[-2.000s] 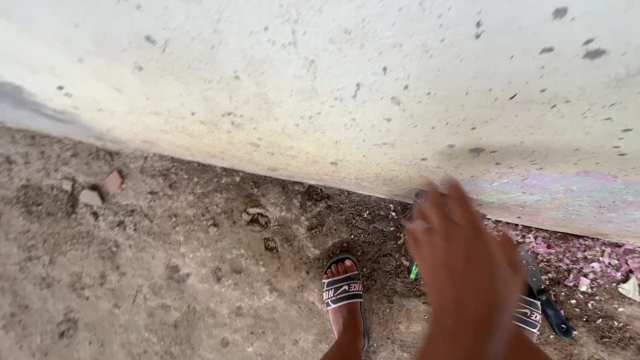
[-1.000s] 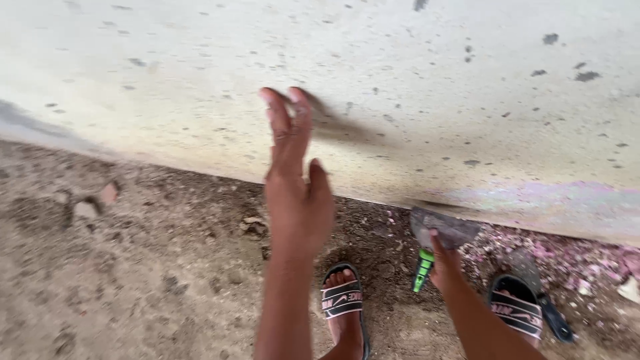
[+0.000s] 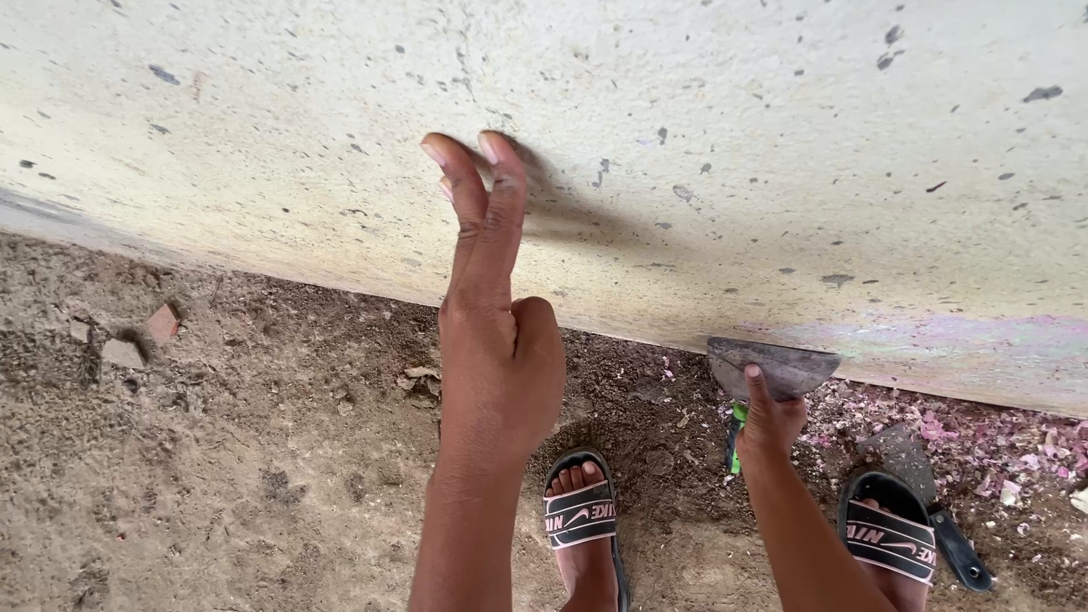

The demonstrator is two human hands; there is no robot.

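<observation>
My left hand (image 3: 501,331) is raised in front of the speckled cream wall (image 3: 646,170), its fingers upward and slightly bent, holding nothing. Whether the fingertips touch the wall I cannot tell. Low on the right, my right hand (image 3: 769,421) grips a grey metal scraper blade (image 3: 773,365), with the thumb on its face and the blade's straight edge close along the base of the wall. Just left of that hand shows a green and black handle (image 3: 735,438); its join to the blade is hidden.
My sandalled feet stand on the dirt ground (image 3: 280,476). A second scraper with a black handle (image 3: 960,548) lies beside the right sandal (image 3: 891,531). Pink and white paint flakes (image 3: 1003,450) are scattered along the wall's foot. Broken pieces (image 3: 125,353) lie at the far left.
Two seconds ago a blurred hand covered the lower right. Since then my left hand has come up before the wall at centre, and the right hand with the scraper has come into sight.
</observation>
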